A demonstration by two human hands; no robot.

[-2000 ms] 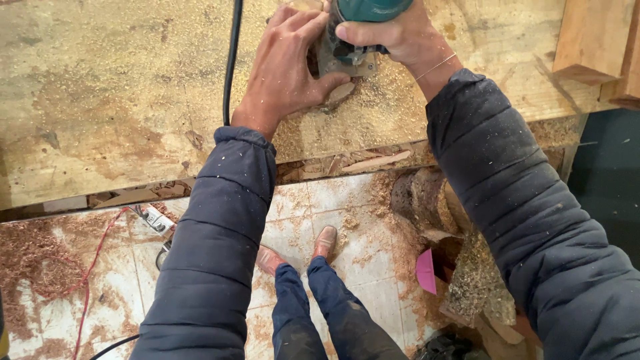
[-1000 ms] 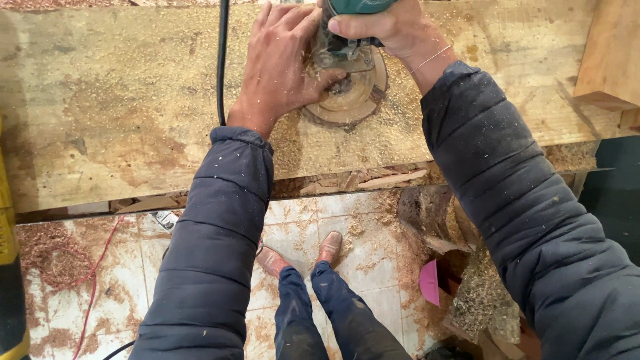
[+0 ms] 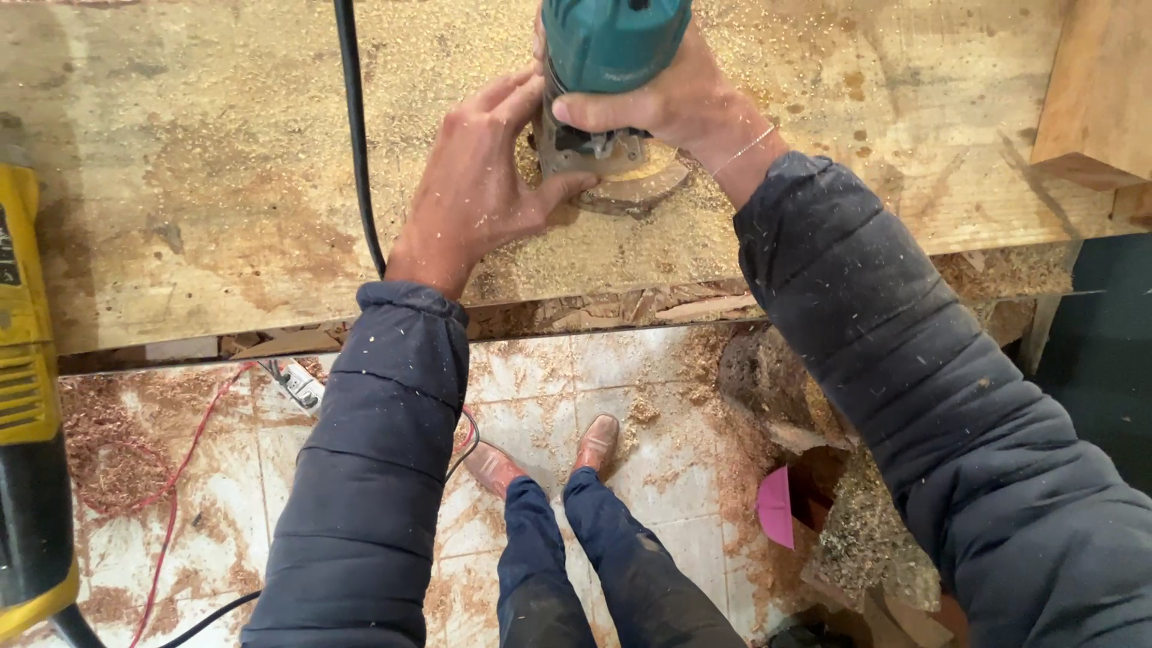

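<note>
A teal trim router stands on a round wood slice with bark on its rim, lying on the sawdust-covered plank bench top. My right hand is wrapped around the router's body, thumb across its front. Against the left side of the router's base rests my left hand, its thumb at the base's near edge by the slice; some of its fingertips are hidden behind the tool. The bit is hidden under the base, and the router covers the far part of the slice.
A black cord crosses the bench beside my left wrist. At far left is a yellow and black power tool. Wooden blocks sit at right. Below are a power strip, a red cord, a pink piece and logs.
The router has shifted over the wood slice, with both hands staying on it. Less of the slice shows now than one second ago. The view has moved slightly.
</note>
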